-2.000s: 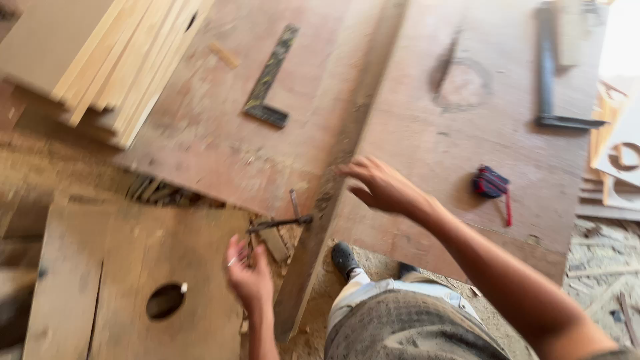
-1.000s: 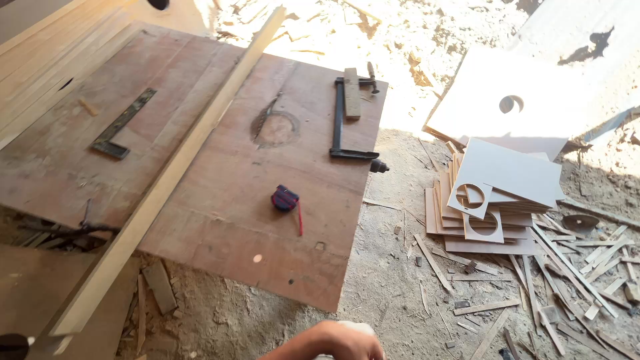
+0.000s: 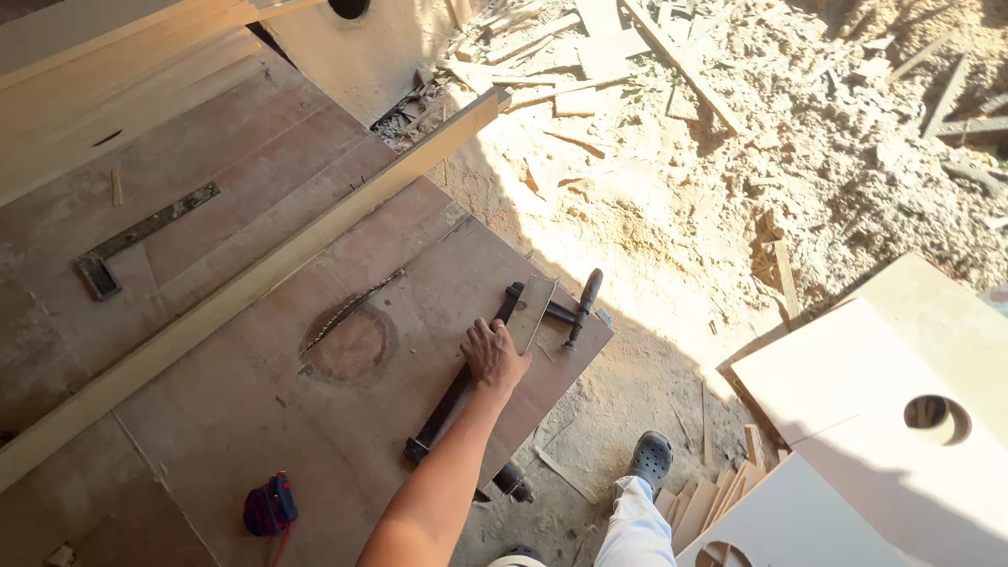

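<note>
My right hand (image 3: 494, 356) reaches over the wooden worktable (image 3: 331, 441) and rests on the bar of a black metal bar clamp (image 3: 453, 402), touching the lower end of a small wood block (image 3: 531, 312) that lies across it. How firmly the fingers hold cannot be told. The clamp's screw handle (image 3: 589, 296) lies near the table's corner. A long wooden board (image 3: 260, 272) crosses the table on edge. Left of it lies a try square (image 3: 150, 224). A dark blue and red tape measure (image 3: 270, 505) lies near the bottom. My left hand is outside the view.
Stacked boards (image 3: 118, 94) lie at the upper left. A saw blade (image 3: 354, 309) shows through a slot in the tabletop. White panels with round holes (image 3: 858, 378) lean at the right. Wood scraps and sawdust (image 3: 630, 189) cover the ground. A power tool's end (image 3: 513, 482) juts out below the table edge.
My right hand has come onto the bar clamp; one second ago it was not near it. The view has swung, and my left hand, visible two seconds ago, is out of sight.
</note>
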